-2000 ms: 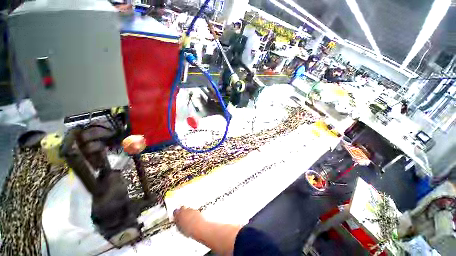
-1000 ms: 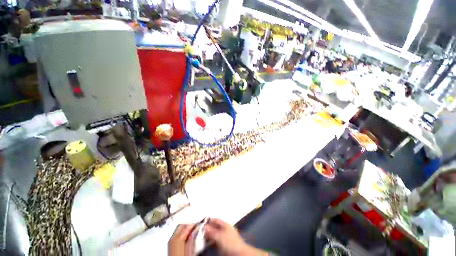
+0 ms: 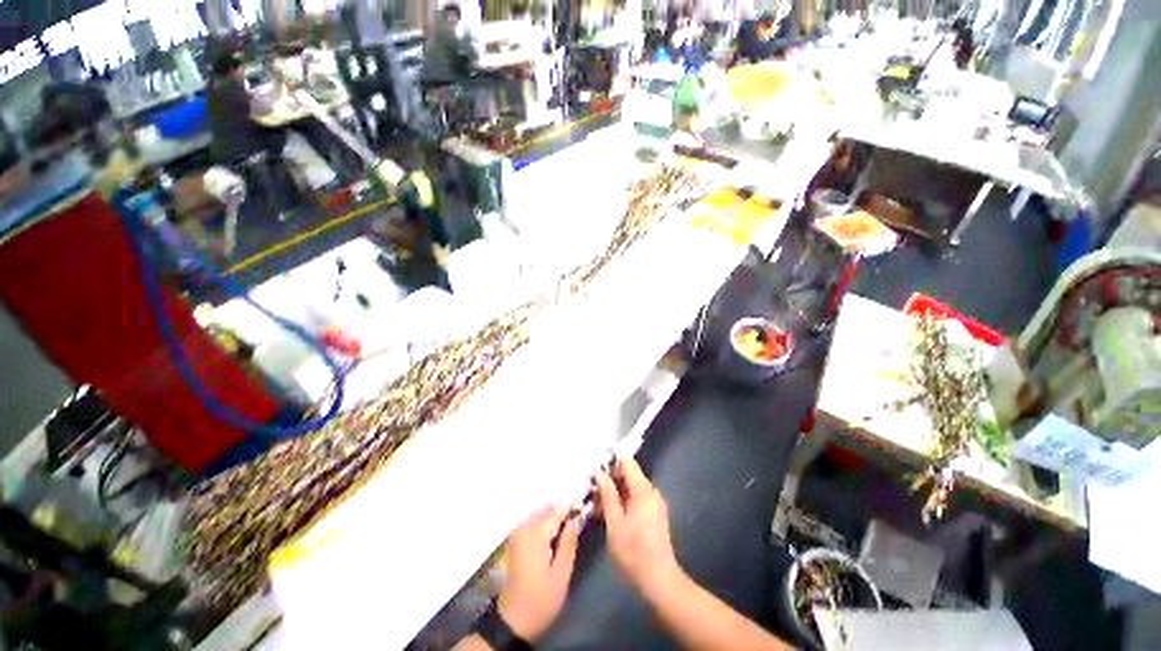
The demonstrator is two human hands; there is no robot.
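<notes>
My left hand (image 3: 537,567), with a dark band at the wrist, is at the front edge of the white bench top (image 3: 509,445). My right hand (image 3: 634,519) is close beside it. The fingers of both hands close on a small dark and pale piece (image 3: 588,499) between them, too blurred to name. A pale strip (image 3: 647,417) shows just beyond my right fingertips; I cannot tell whether it is held. The thick chain bundle (image 3: 395,404) lies along the back of the bench.
A red machine part (image 3: 121,337) with a blue hose (image 3: 210,401) stands left. Yellow tape (image 3: 736,214) marks the bench's far end. A small bucket (image 3: 761,342) is beyond my hands. Right are a side table (image 3: 866,388) with strands and another bucket (image 3: 834,591). People sit farther back.
The view has swung right, and the hand press has left the picture. Both hands are now together at the bench's front edge; two seconds ago one hand lay on the strand beside the press.
</notes>
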